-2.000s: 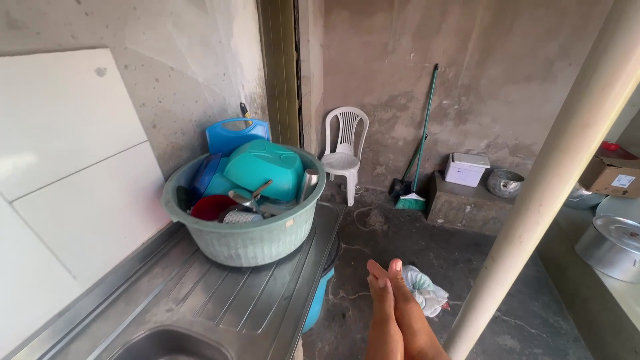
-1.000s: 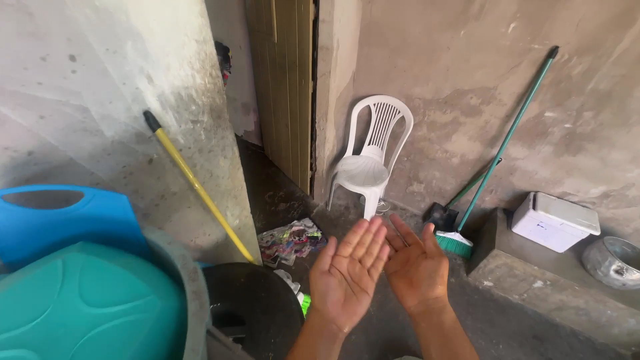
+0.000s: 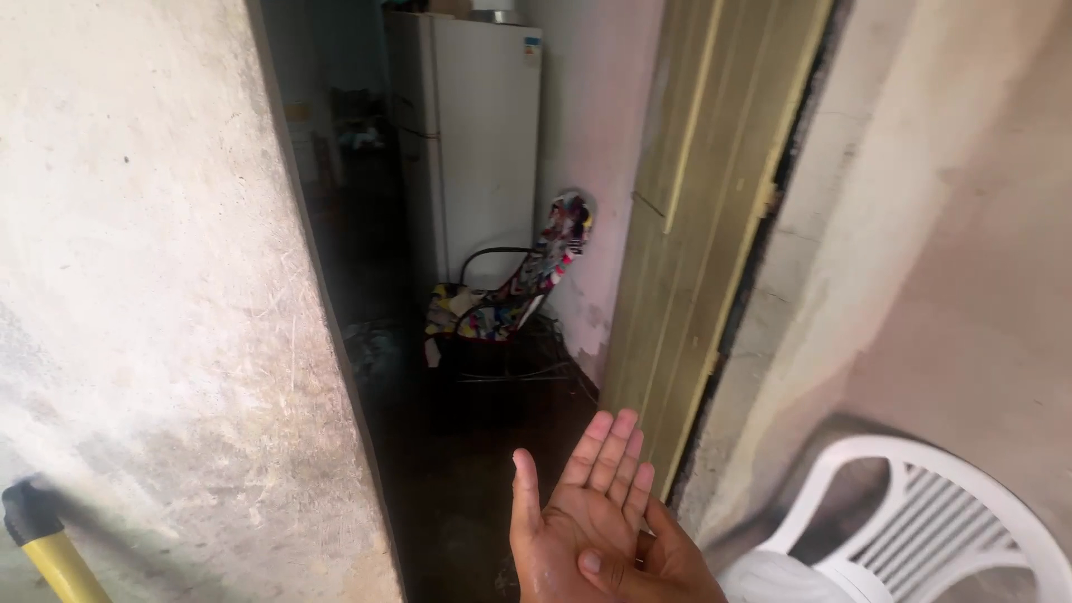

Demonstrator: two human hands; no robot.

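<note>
My left hand (image 3: pixel 582 523) is raised palm up at the bottom centre, thumb spread away from the fingers, with nothing in its palm. From the right, my right hand (image 3: pixel 662 565) holds it, the thumb lying on the heel of the left palm and the fingers mostly hidden behind it. Beyond both hands is a dark doorway with an open wooden door (image 3: pixel 699 251) at its right side. Lower right, near my right hand, stands a white plastic chair (image 3: pixel 900 536).
Through the doorway, a chair with a multicoloured patterned cover (image 3: pixel 536 285) stands before a white refrigerator (image 3: pixel 486 151). The rough edge of a plastered wall (image 3: pixel 184 293) borders the doorway on the left. A yellow pole with a black end (image 3: pixel 59 561) leans at lower left.
The view has swung left and closer to the doorway. My hands were side by side, palms up, one second ago; now my right hand holds my left.
</note>
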